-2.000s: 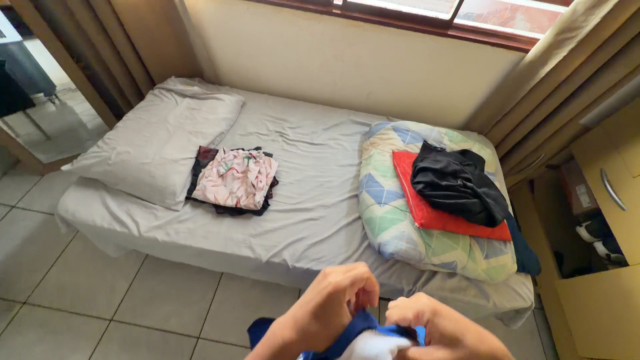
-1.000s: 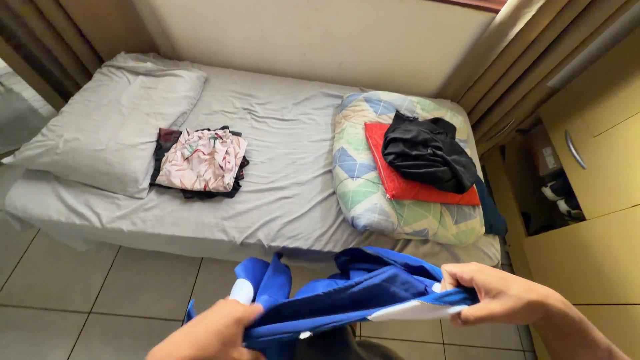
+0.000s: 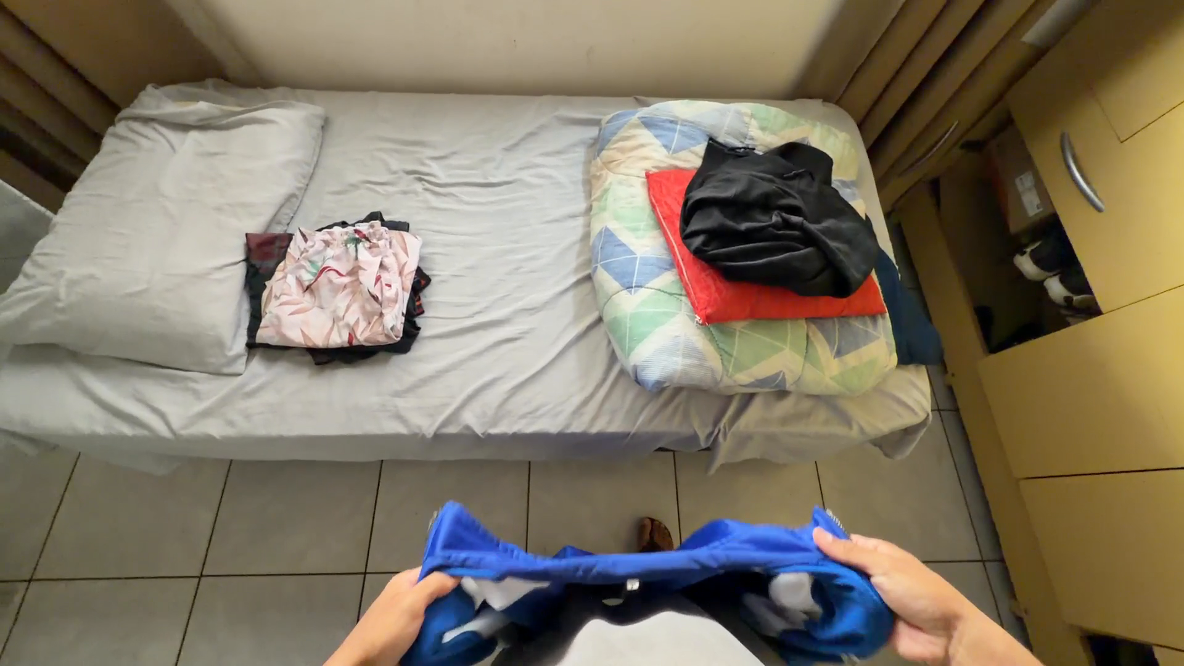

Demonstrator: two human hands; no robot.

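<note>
A blue jacket with a zipper and white parts [image 3: 647, 562] is stretched between my two hands at the bottom of the view. My left hand [image 3: 400, 612] grips its left end, thumb on top. Its right end is in my right hand [image 3: 902, 592]. Beyond it, on the bed, lies a stack of folded clothes with a pink patterned garment [image 3: 342, 287] on top and dark ones under it. A folded patterned quilt [image 3: 638, 324] carries a red garment [image 3: 786, 305], on which a black garment [image 3: 777, 217] rests.
The bed [image 3: 499, 370] has a grey sheet and a pillow [image 3: 176, 222] at its left. A yellowish cabinet [image 3: 1091, 388] stands at the right, its open compartment holding shoes [image 3: 1059, 273] and a box [image 3: 1022, 180]. Dark blue fabric [image 3: 911, 314] hangs beside the quilt. Below is tiled floor.
The blue jacket, bunched two seconds ago, is now spread wide between my hands. My hands have moved apart. The view has shifted down toward the bed and floor.
</note>
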